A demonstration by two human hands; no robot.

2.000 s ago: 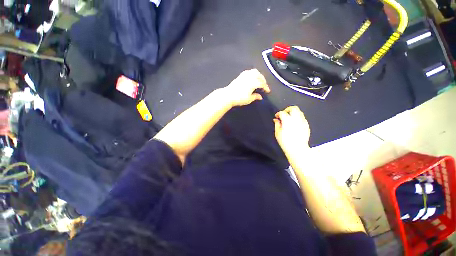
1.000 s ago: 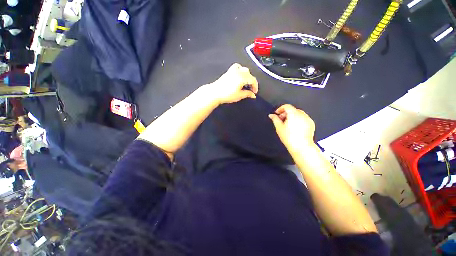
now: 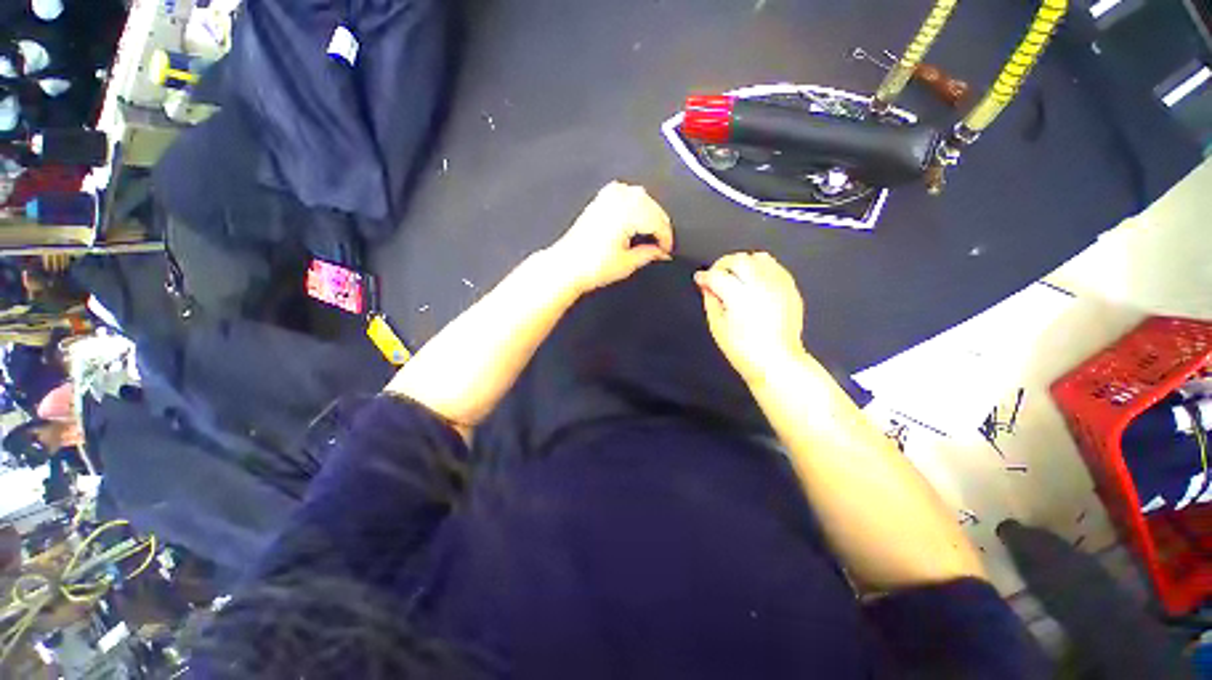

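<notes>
A dark navy garment [image 3: 625, 352] hangs over the near edge of the pressing table, against my body. My left hand [image 3: 618, 239] pinches its upper edge between thumb and fingers. My right hand [image 3: 752, 308] pinches the same edge a short way to the right. The cloth between the fingertips is dark and hard to tell from the table cover. A steam iron [image 3: 824, 141] with a black handle and red end lies on the table beyond my right hand, touched by neither hand.
Yellow hoses [image 3: 1013, 67] rise from the iron, beside a brown-handled tool [image 3: 941, 84]. Navy garments [image 3: 348, 113] lie at the left, with a red-pink rectangle [image 3: 335, 286] and a yellow item [image 3: 387, 339]. A red crate [image 3: 1110, 385] stands on the floor at the right.
My right hand has moved left, closer to my left hand, and the stretch of edge between them is shorter. The view has shifted, and the iron has stayed on the table.
</notes>
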